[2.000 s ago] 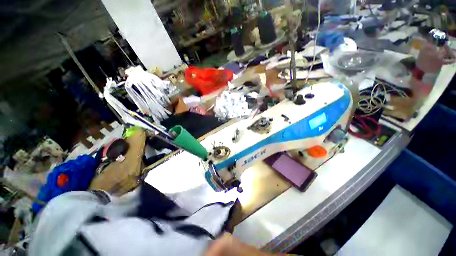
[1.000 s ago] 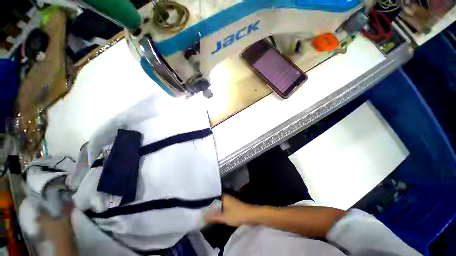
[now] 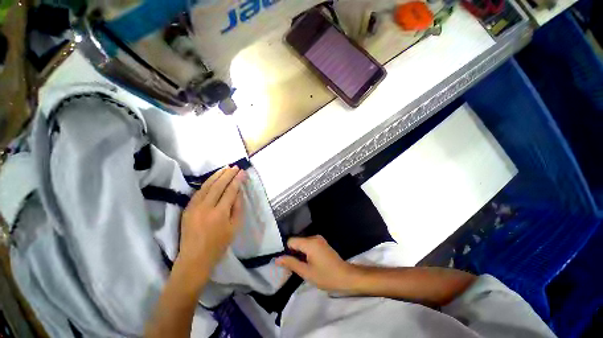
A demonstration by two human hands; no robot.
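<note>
A white garment with narrow navy bands [image 3: 86,171] is heaped at the left and runs up to the sewing machine head [image 3: 142,49]. Its straight edge lies below the brightly lit needle area. My left hand [image 3: 213,208] lies flat on the garment, fingers together, near a navy band just below the machine head. My right hand [image 3: 316,263] pinches the garment's edge at a lower navy band, near the table's front edge. The presser foot and needle are lost in glare.
A smartphone [image 3: 337,59] with a lit screen lies on the machine bed, with an orange object [image 3: 414,16] right of it. The table's grey front edge [image 3: 397,115] runs diagonally. Below it are a white sheet [image 3: 440,181] and a blue bin [image 3: 562,165].
The view has moved closer to the table. My left hand has come from the lower left onto the garment near the machine. The garment is now bunched higher at left, and the loose navy piece no longer shows.
</note>
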